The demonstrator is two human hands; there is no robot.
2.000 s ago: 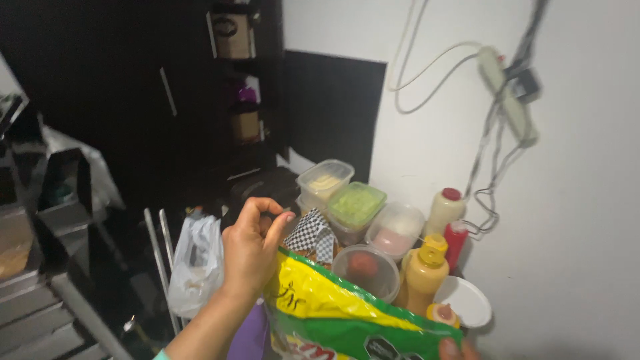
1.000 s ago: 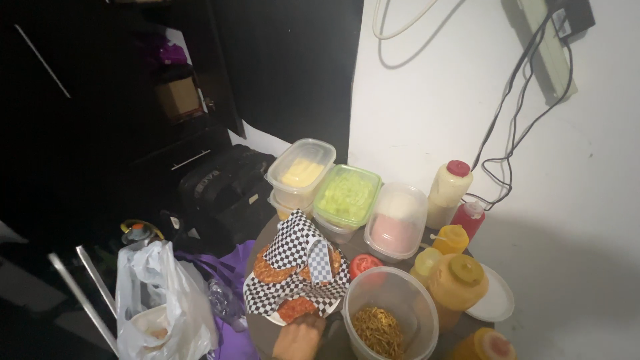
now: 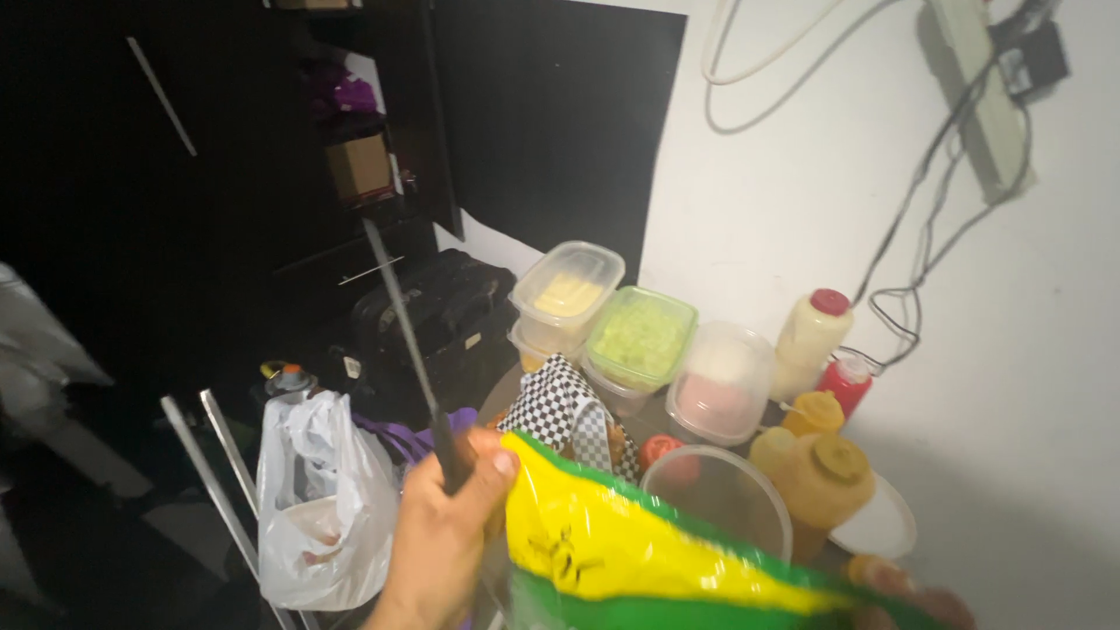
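My left hand (image 3: pixel 446 525) holds a knife (image 3: pixel 407 332) with a dark handle, its long blade pointing up and away. Its thumb and fingers also pinch the left corner of a yellow and green plastic bag (image 3: pixel 639 534). At the bag's lower right end is my right hand (image 3: pixel 914 595), blurred, gripping the edge. Behind the bag, black-and-white checkered paper (image 3: pixel 549 401) wraps food that is partly hidden. Beside it are a red tomato piece (image 3: pixel 661 448) and a round clear tub (image 3: pixel 722 490), whose contents the bag covers.
Lidded containers of sliced cheese (image 3: pixel 567 293), chopped lettuce (image 3: pixel 641 337) and pink sliced food (image 3: pixel 713 398) stand at the back. Sauce bottles (image 3: pixel 818 477) and a white plate (image 3: pixel 884 516) are at the right. A white plastic bag (image 3: pixel 328 516) hangs by metal bars at the left.
The yellow and green bag, absent one second ago, is back in view between both hands. A knife now shows in my left hand. One second ago a hand was at the checkered paper.
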